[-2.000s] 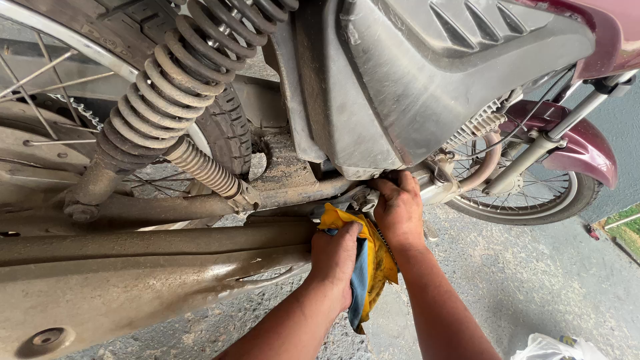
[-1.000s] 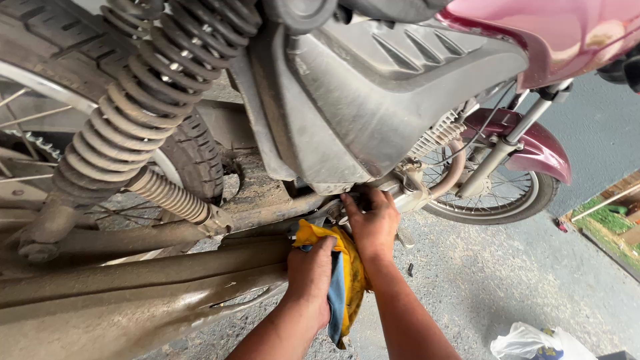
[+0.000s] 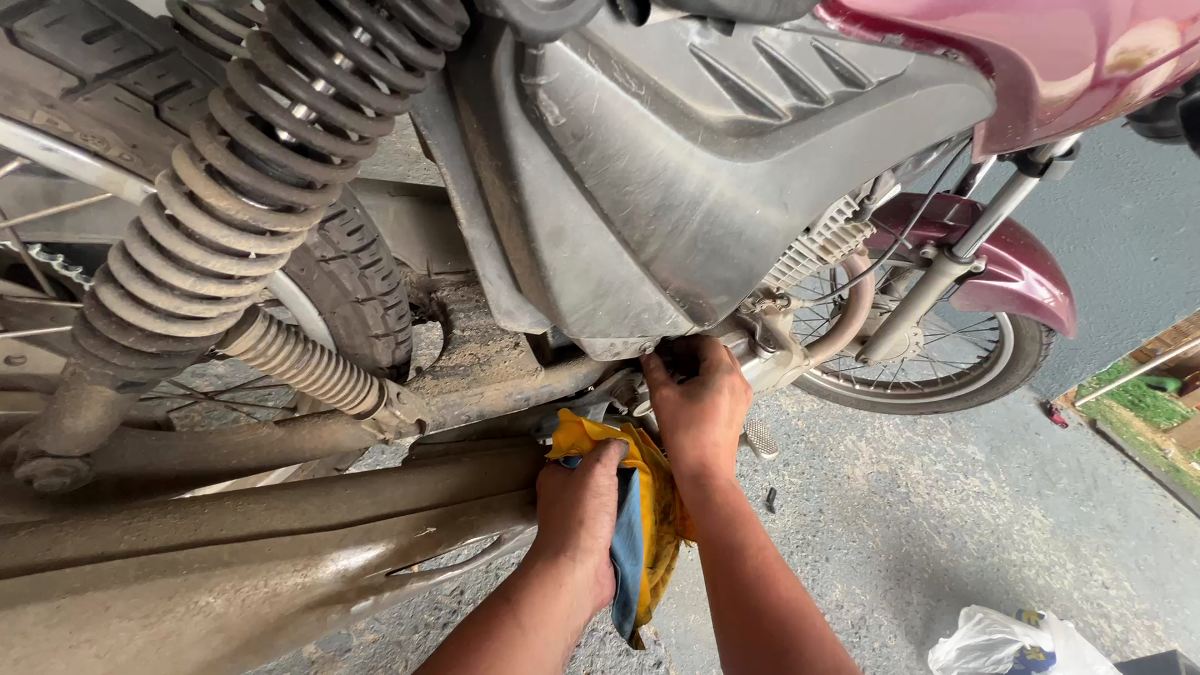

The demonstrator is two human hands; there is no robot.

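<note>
My left hand (image 3: 583,516) grips a stained yellow and blue cloth (image 3: 647,525) beside the motorcycle's dusty exhaust muffler (image 3: 281,544). The cloth hangs down between my two forearms. Just above and to the right, my right hand (image 3: 698,403) has its fingers bent at the lower tip of the grey plastic side cover (image 3: 619,244). Its thumb or a finger touches near a small fastener at that tip; the other fingertips are hidden behind the hand, so whether they hold anything cannot be told.
A coiled rear shock absorber (image 3: 225,187) and the rear tyre (image 3: 361,281) are at the left. The front wheel (image 3: 937,366) and maroon fender (image 3: 1017,267) are at the right. A white plastic bag (image 3: 1012,642) lies on the speckled floor (image 3: 900,525), with a small dark piece (image 3: 771,499) nearer the footrest.
The view has shifted somewhat toward the right. My left hand stays on the cloth, and my right hand stays at the cover's lower tip.
</note>
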